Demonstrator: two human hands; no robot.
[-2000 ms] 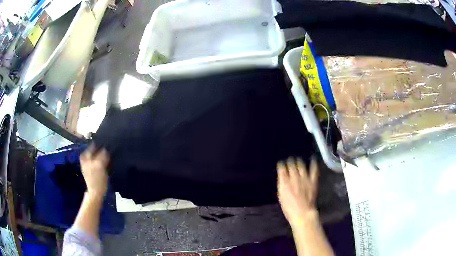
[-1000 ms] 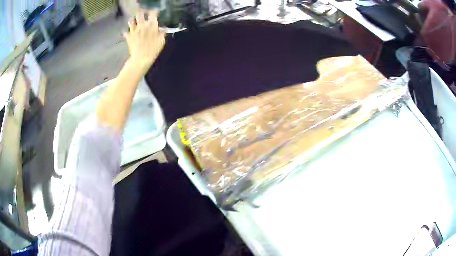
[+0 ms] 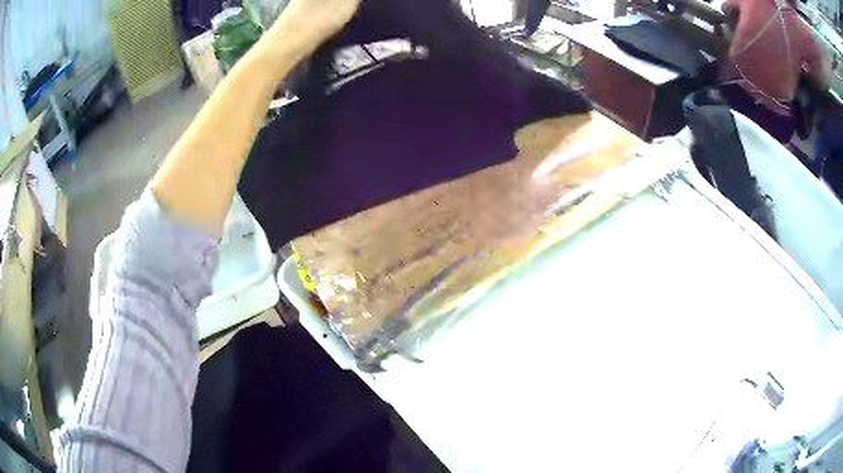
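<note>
My left hand (image 3: 319, 13) is at the top edge, partly cut off. Its fingertips are hidden, but a raised fold of the black garment panel (image 3: 397, 129) comes up to it, so it appears to grip the cloth. The rest of the panel lies over the far part of the plastic-wrapped brown board (image 3: 434, 222), its near edge running slantwise across it. My right hand is not in view. More black cloth (image 3: 277, 397) hangs or lies at the lower left, below the table edge.
The white table top (image 3: 592, 305) spans the lower right. White plastic bins stand on the left (image 3: 236, 268) and right (image 3: 795, 203). A yellow strip (image 3: 303, 271) shows at the board's left end. A person in red (image 3: 772, 51) is at the upper right, near another table with black cloth.
My left hand was open over the cloth's far left corner; it has moved up and right. The far cloth is now lifted into a fold. My right hand has left the view.
</note>
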